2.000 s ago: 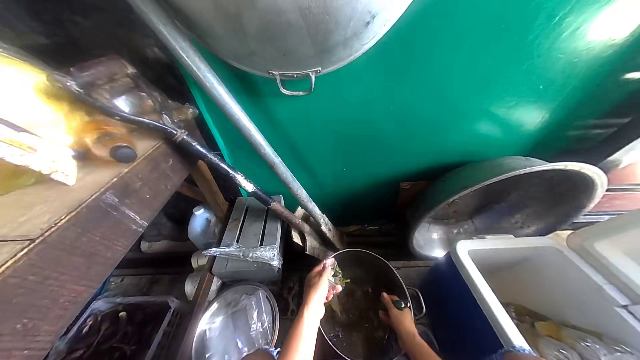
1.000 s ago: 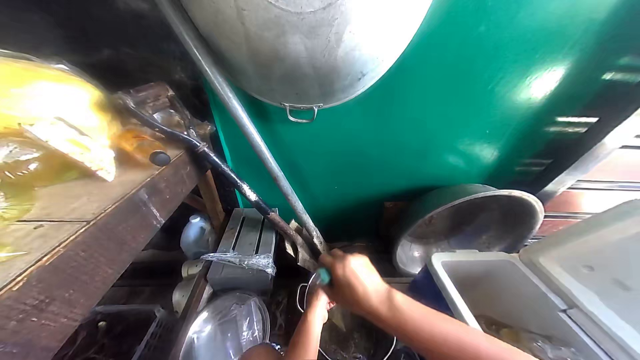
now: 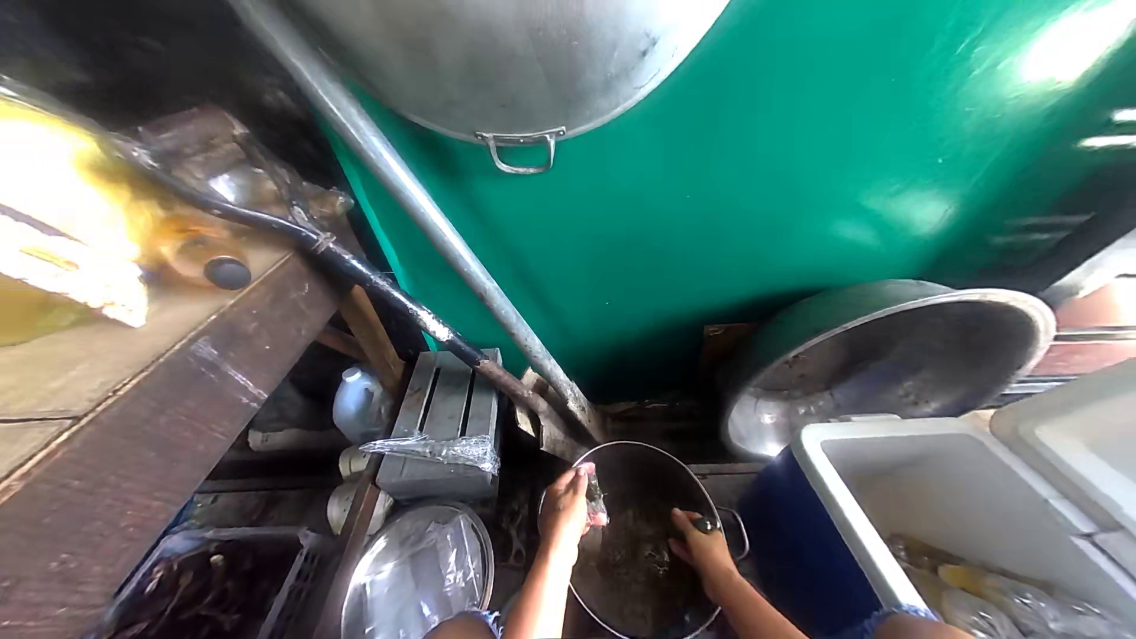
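Note:
Low in the middle stands a deep metal pot (image 3: 635,550) with dark contents. My left hand (image 3: 564,508) is at its left rim, closed on a small pinkish and green item (image 3: 595,499) that I cannot identify, perhaps in a clear wrap. Over the right part of the pot is my right hand (image 3: 703,548), its fingers curled around a dark green handle (image 3: 706,525); the rest of that tool is not visible. The two hands are apart, with the pot's opening between them.
A blue-and-white cooler (image 3: 852,532) with bottles stands right, before a tilted metal basin (image 3: 887,355). Above hangs a large pot (image 3: 524,71). Two metal poles (image 3: 426,213) slant down to the pot. Left are a wooden table (image 3: 177,390), a grey slatted stool (image 3: 448,408) and a round tray (image 3: 417,577).
One second ago my right hand was raised near my left with the green handle; now it is lower, at the pot's right side. The view has shifted somewhat.

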